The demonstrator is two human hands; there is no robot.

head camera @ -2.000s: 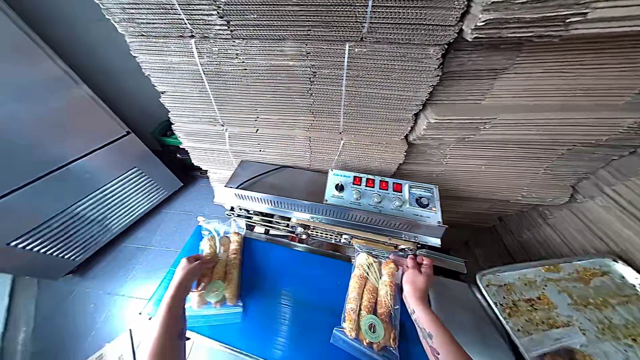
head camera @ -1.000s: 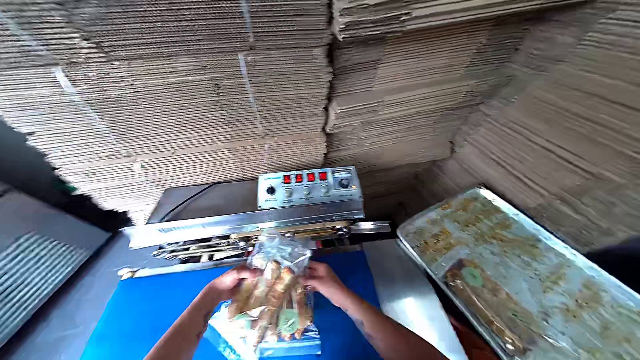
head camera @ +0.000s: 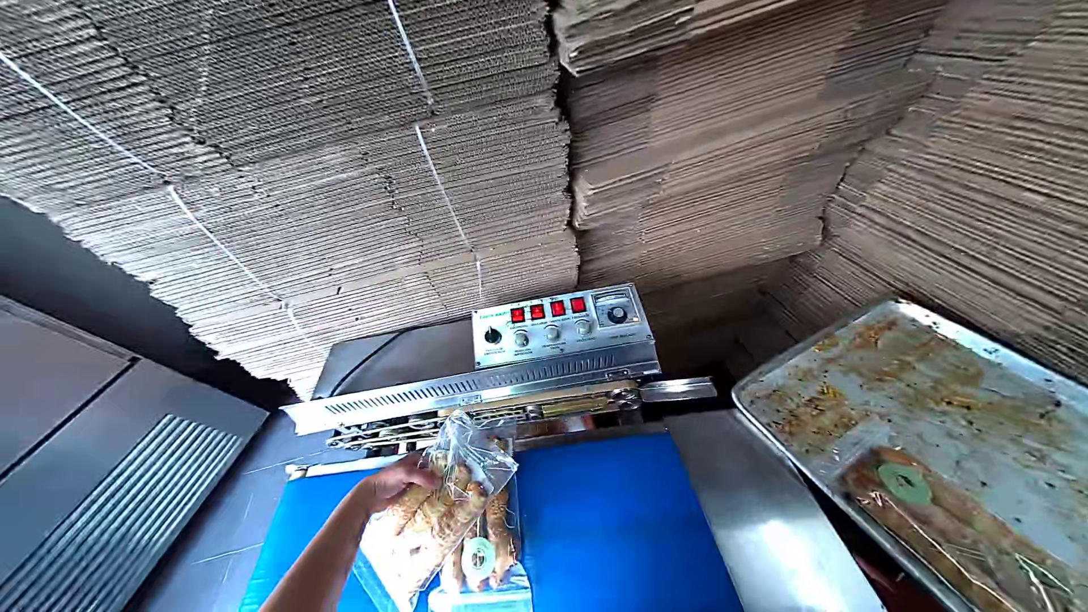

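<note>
My left hand (head camera: 406, 481) grips the upper left side of a clear plastic bag of breaded sticks (head camera: 429, 518), tilted over the blue conveyor belt (head camera: 620, 518). Partly behind it lies a second clear bag (head camera: 500, 535) with a round green label, its top close to the sealing band of a continuous band sealer (head camera: 476, 393). My right hand is out of view. Red switches and knobs sit on the sealer's control box (head camera: 563, 327).
At the right stands a greasy metal tray (head camera: 960, 382) holding another labelled bag (head camera: 943, 518). Stacks of flattened cardboard (head camera: 340, 170) rise behind the sealer. A vented metal cabinet (head camera: 136, 476) stands at the left.
My right hand has left the bags and gone out of view; a second ago both hands held them together. Two seconds ago the bags were apart, one at each hand. The view has shifted.
</note>
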